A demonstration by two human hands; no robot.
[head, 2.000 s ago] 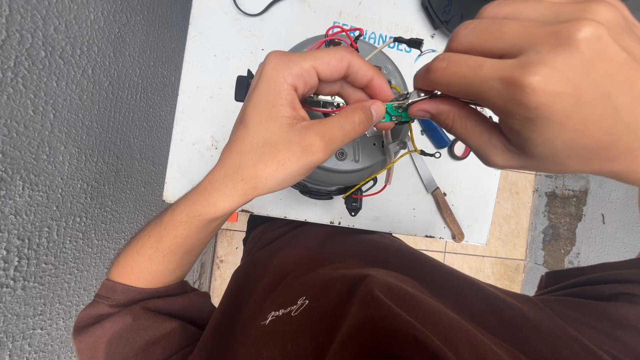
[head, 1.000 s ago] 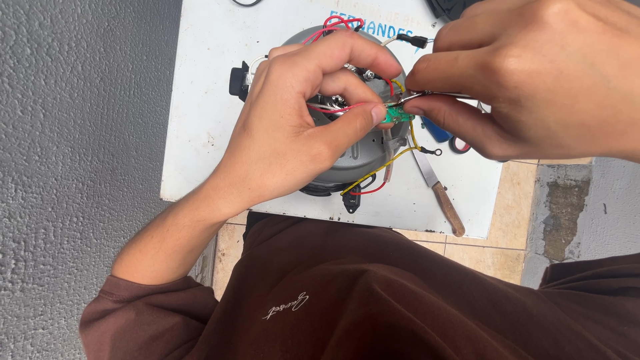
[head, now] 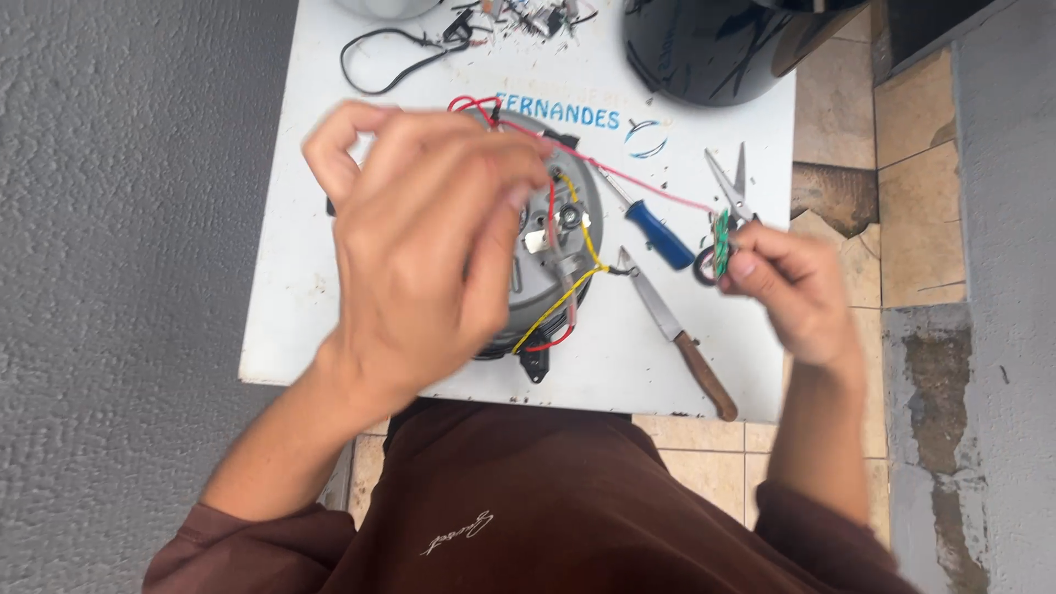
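Note:
My right hand (head: 792, 289) pinches a small green circuit board (head: 721, 243) by its edge, right of the round grey appliance base (head: 586, 206). A red wire (head: 643, 181) stretches from the board back to the base. My left hand (head: 429, 239), blurred, hovers over the left part of the base and hides much of it; its fingers are bent, and whether they hold anything cannot be told. Yellow wires (head: 549, 307) and a red wire cross the base's near right edge. A ring terminal (head: 623, 271) ends the yellow wiring.
On the white table (head: 305, 272) lie a blue-handled screwdriver (head: 660, 235), a wooden-handled knife (head: 701, 371), scissors (head: 734, 186) and a tape roll (head: 705, 266). A black cable loop (head: 346, 62), scraps (head: 549, 16) and a large black vessel (head: 701, 49) occupy the far side.
My hands have moved apart; the board has gone to the right with my right hand, drawing out the red wire. My left hand has let go of it. The view shows more of the table's far side.

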